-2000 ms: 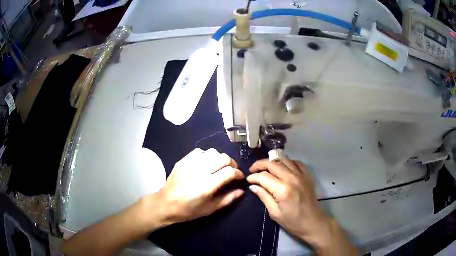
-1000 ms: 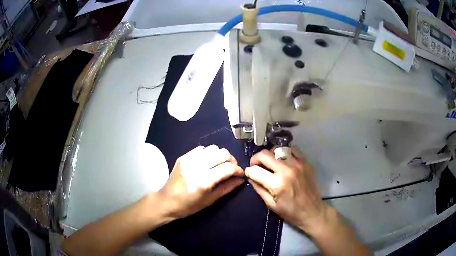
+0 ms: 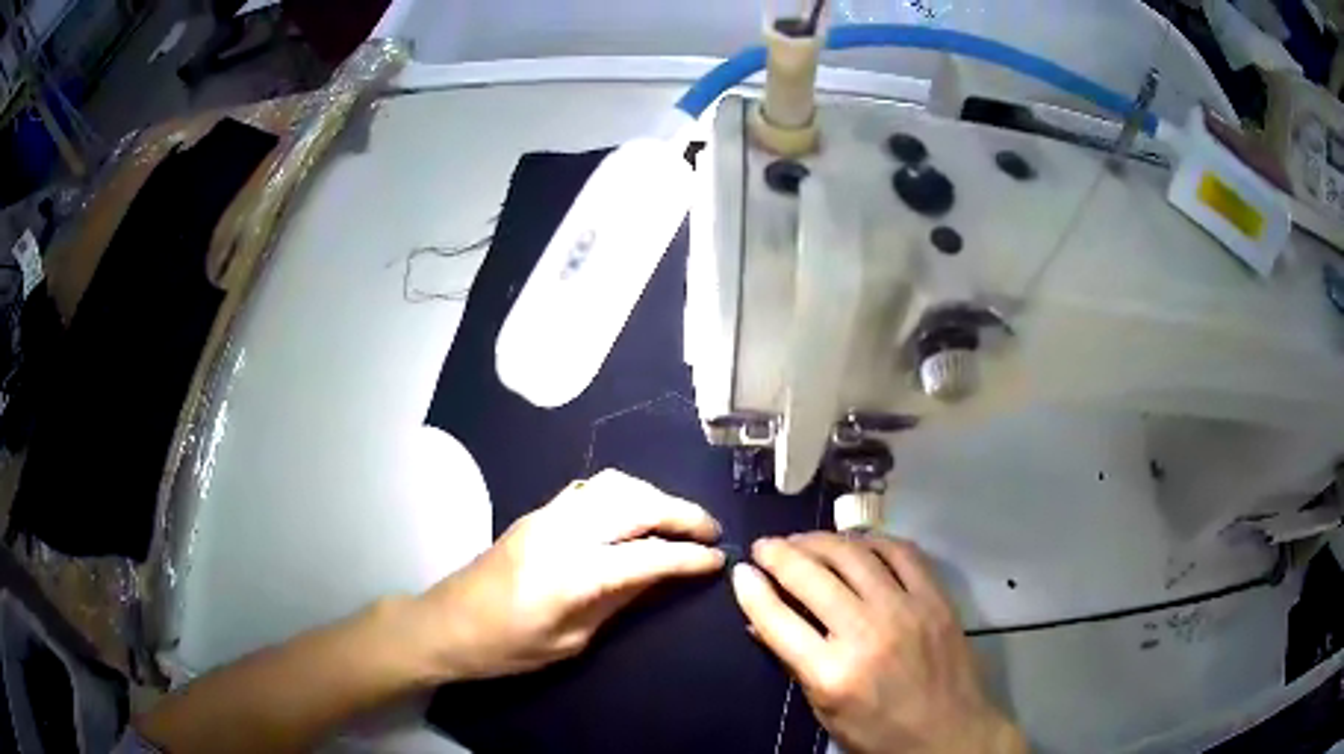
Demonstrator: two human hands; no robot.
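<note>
A dark garment panel (image 3: 590, 692) lies flat under the head of the cream-white sewing machine (image 3: 1017, 354). A pale stitched outline of a pocket (image 3: 634, 427) shows on it above my left hand (image 3: 590, 567). My left hand rests on the panel, its thumb and index finger pinching cloth at the pocket edge. My right hand (image 3: 855, 633) meets it just in front of the presser foot (image 3: 749, 469), its fingertips on the same cloth. The fingertips almost touch. Pale stitch lines run down the panel's right edge, partly under my right hand.
A white lamp (image 3: 590, 280) stands over the panel, left of the machine head. A blue hose (image 3: 914, 41) arches behind. Loose threads (image 3: 442, 273) lie on the white table (image 3: 324, 442). Black cut pieces (image 3: 118, 368) lie on plastic-wrapped cardboard at the left.
The camera view has shifted, so the machine appears larger and further right. My right hand's fingers have drawn back from the presser foot area. Both hands sit slightly lower, still at the cloth.
</note>
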